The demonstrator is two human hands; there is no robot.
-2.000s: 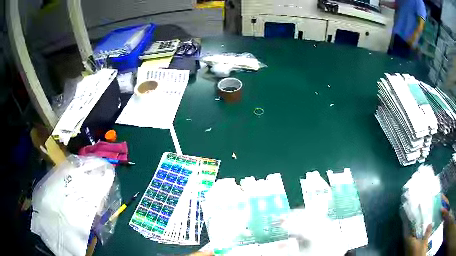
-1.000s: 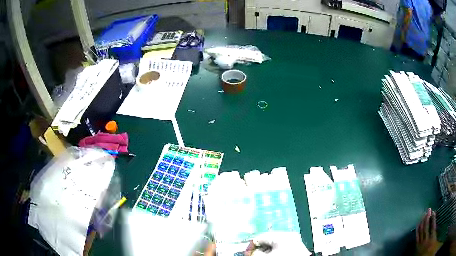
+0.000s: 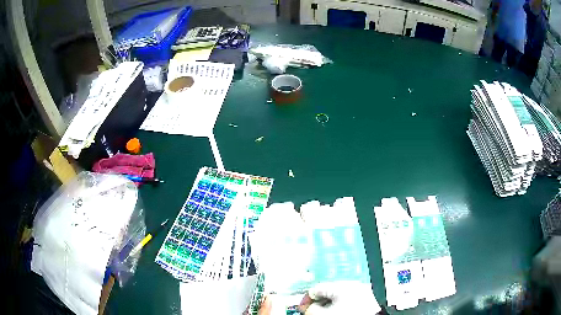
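Printed carton blanks, white with a teal panel (image 3: pixel 335 246), lie flat in front of me at the bottom. My left hand (image 3: pixel 266 304) shows only as a fingertip at the bottom edge, against a narrow shiny label strip (image 3: pixel 256 296) beside a white sheet (image 3: pixel 215 296). My right hand (image 3: pixel 317 300) is small, pale and blurred over the lower part of the cartons; what its fingers hold cannot be made out. A separate carton (image 3: pixel 418 252) to the right bears a small blue label (image 3: pixel 404 276). Shiny label sheets (image 3: pixel 206 221) lie on the left.
Green tabletop (image 3: pixel 369 141). Tall carton stacks (image 3: pixel 507 141) stand at right. A brown tape roll (image 3: pixel 286 89), printed list (image 3: pixel 190 111), tan ring (image 3: pixel 181 85), pink cloth (image 3: pixel 125 166), plastic bag (image 3: pixel 86 234) and blue tray (image 3: pixel 147 37) lie further off. A person (image 3: pixel 513 31) stands behind.
The white sheet swung in over the label sheets, then moved down off most of them. The labelled carton at right now lies alone. The other person's hand at right has left view; a grey blur is there.
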